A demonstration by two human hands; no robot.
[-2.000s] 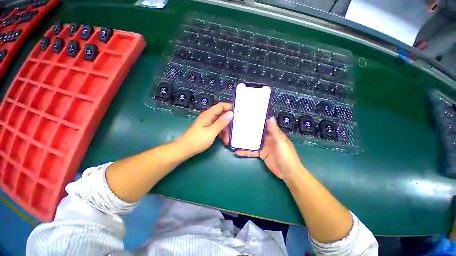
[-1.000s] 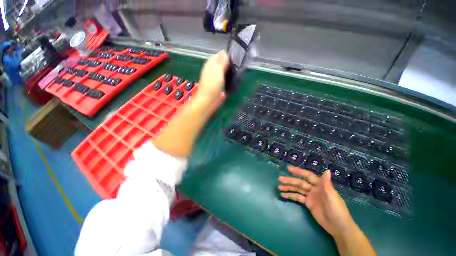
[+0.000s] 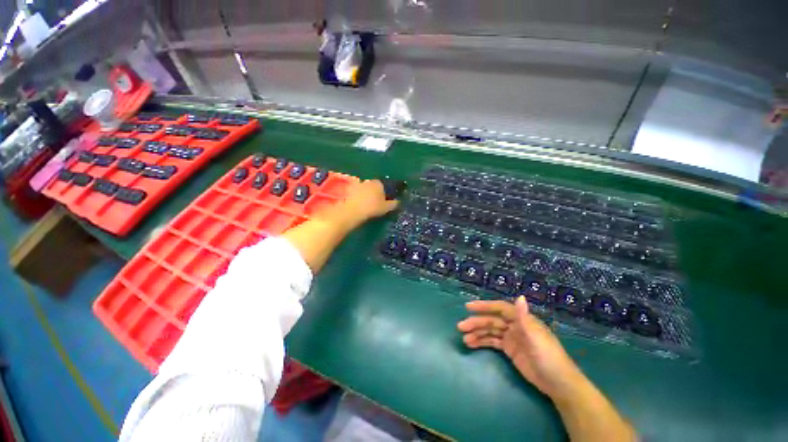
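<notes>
My left hand (image 3: pixel 365 205) reaches out between the red tray (image 3: pixel 177 283) and the clear tray (image 3: pixel 674 338). Its fingers are around a small visible piece of a dark object (image 3: pixel 393 188); the hand hides the rest, so I cannot tell if it is the smartphone. My right hand (image 3: pixel 518 338) is open and empty, fingers apart, just in front of the clear tray. Black device units (image 3: pixel 536 287) fill the clear tray's front row, with more rows behind. Several black units (image 3: pixel 279 186) sit at the red tray's far end; its nearer pockets are empty.
A second red tray (image 3: pixel 104 216) with rows of black units lies at far left, above a cardboard box (image 3: pixel 56 250). A white slip (image 3: pixel 374 142) lies at the bench's back edge. A metal rail (image 3: pixel 518 152) runs behind. A dark holder (image 3: pixel 346 65) hangs beyond, and white paper is at back right.
The smartphone was held in both hands, then raised in my left hand; my left hand is now lower, near the bench. My right hand has let go and opened. The view has turned left.
</notes>
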